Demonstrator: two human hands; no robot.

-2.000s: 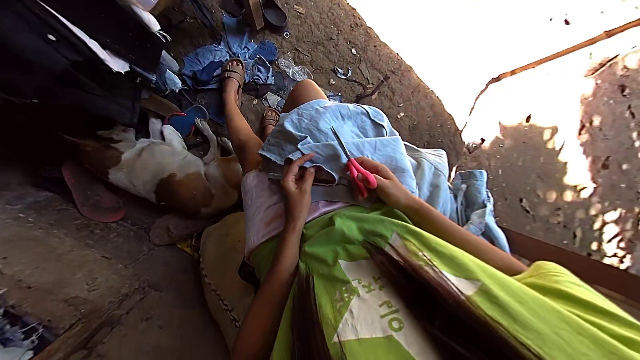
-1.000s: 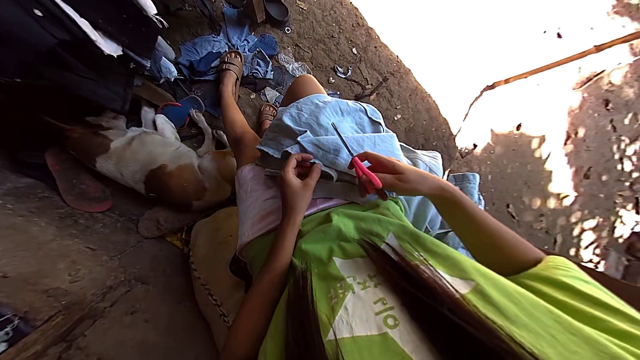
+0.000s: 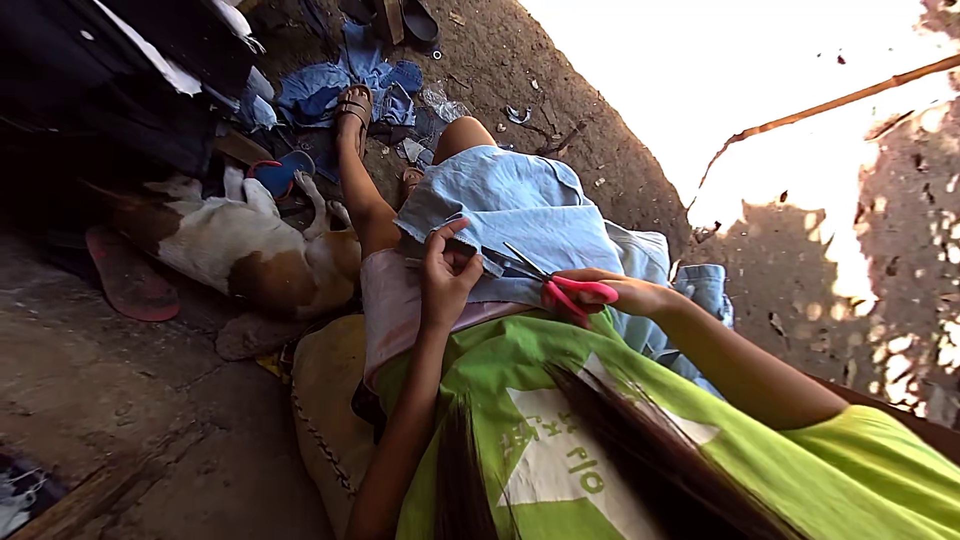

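Note:
Light blue denim cloth [image 3: 525,202] lies over my lap, with more folded denim at its right. My left hand [image 3: 448,274] pinches the cloth's edge near its lower left corner, thumb and forefinger close together. My right hand [image 3: 611,291] has its fingers in the pink handles of a pair of scissors [image 3: 559,289]. The blades are spread and point up and left, towards the edge by my left hand; whether they touch the cloth I cannot tell.
A brown and white dog [image 3: 244,244] lies at the left, beside a worn flip-flop [image 3: 131,277] and a blue flip-flop [image 3: 283,172]. Denim scraps [image 3: 322,90] lie on the dirt ground round my sandalled foot. Dark cloth hangs at the upper left.
The scissors have gone from upright, with blades apart from the held edge, to lying flatter, blades spread and tilted left beside it. My left hand still holds the cloth's edge.

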